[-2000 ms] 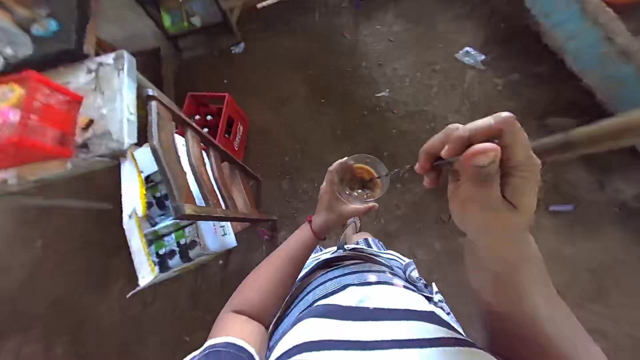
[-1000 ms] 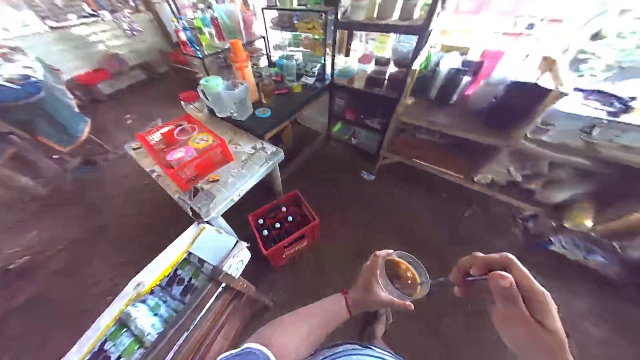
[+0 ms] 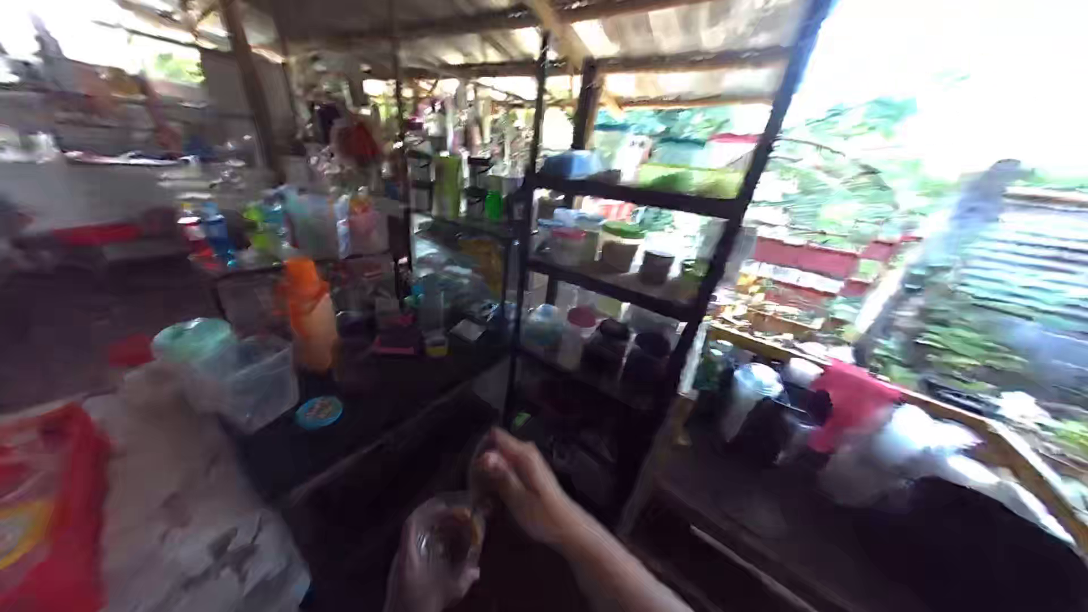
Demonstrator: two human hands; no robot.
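Low in the middle of the head view, my left hand (image 3: pixel 418 568) is wrapped around a clear cup (image 3: pixel 449 537) with brown contents. Just to its upper right, my right hand (image 3: pixel 520 483) has its fingers closed beside the cup's rim. The thin utensil seen between those fingers in the earlier frames cannot be made out now, as the picture is blurred. Past the hands stands a dark table with an orange thermos flask (image 3: pixel 311 316), a clear plastic container (image 3: pixel 260 384) and a round blue lid (image 3: pixel 319 412).
At the lower left a red plastic basket (image 3: pixel 92 476) rests on a pale worn table (image 3: pixel 200 531). A dark metal shelf rack (image 3: pixel 629 289) with jars and tubs stands ahead. To the right, a wooden counter (image 3: pixel 722 510) bears bags and a pink cloth (image 3: pixel 850 404).
The view has swung up from the floor to the tables and shelves. My left hand has kept hold of the cup throughout. My right hand is now closer to the cup's rim.
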